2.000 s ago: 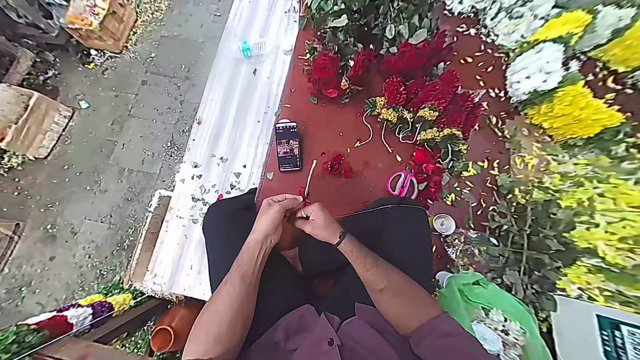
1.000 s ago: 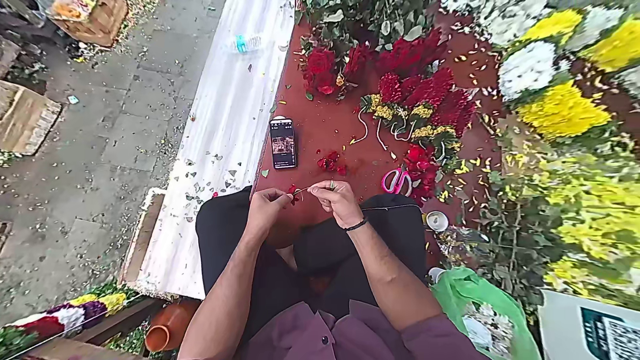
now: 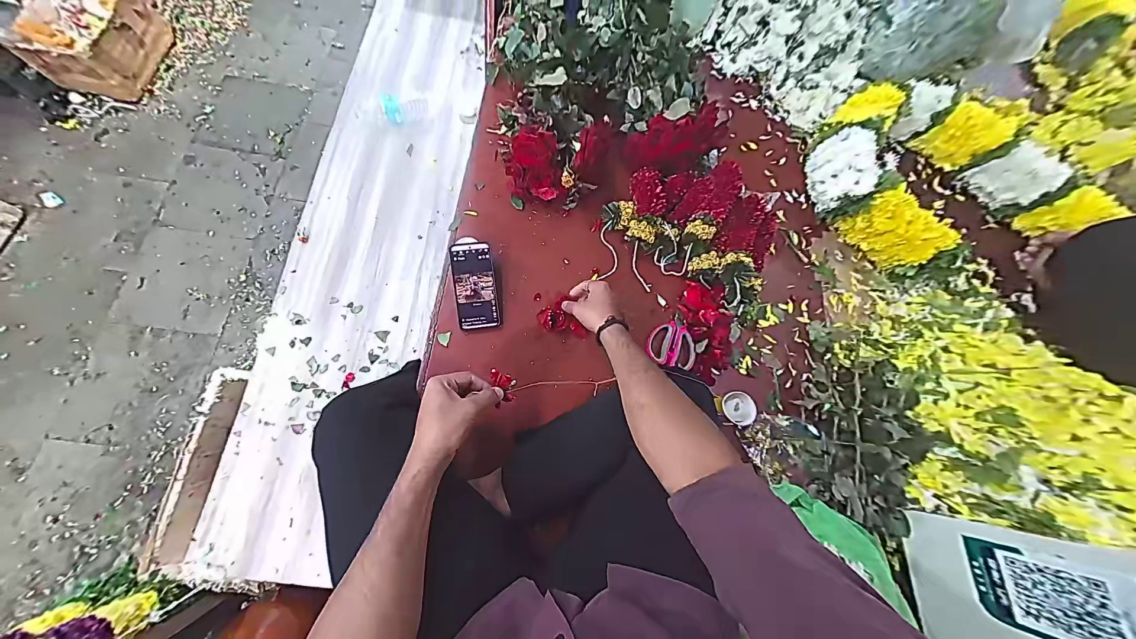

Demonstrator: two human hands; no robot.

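My left hand (image 3: 460,401), above my lap at the table's near edge, pinches a small red flower piece (image 3: 501,383) on a thin string (image 3: 559,383). The string runs right and passes behind my right forearm. My right hand (image 3: 593,306) reaches forward to a little pile of red petals (image 3: 554,318) on the red table, its fingertips at the pile's right side; whether they grip a petal I cannot tell. Pink-handled scissors (image 3: 671,344) lie right of that wrist. Beyond them are red garland pieces (image 3: 683,193) with yellow flowers and white cords.
A lit phone (image 3: 476,286) lies left of the petals. Leafy red roses (image 3: 534,160) stand at the back. White and yellow flower bunches (image 3: 896,226) fill the right, near a dark rounded shape. A small round container (image 3: 738,408), a green bag (image 3: 839,541) and a printed-code board (image 3: 1047,581) are near right.
My hands, together two seconds ago, have moved apart. My right hand has gone forward to the petal pile, while my left still holds the red piece on the string.
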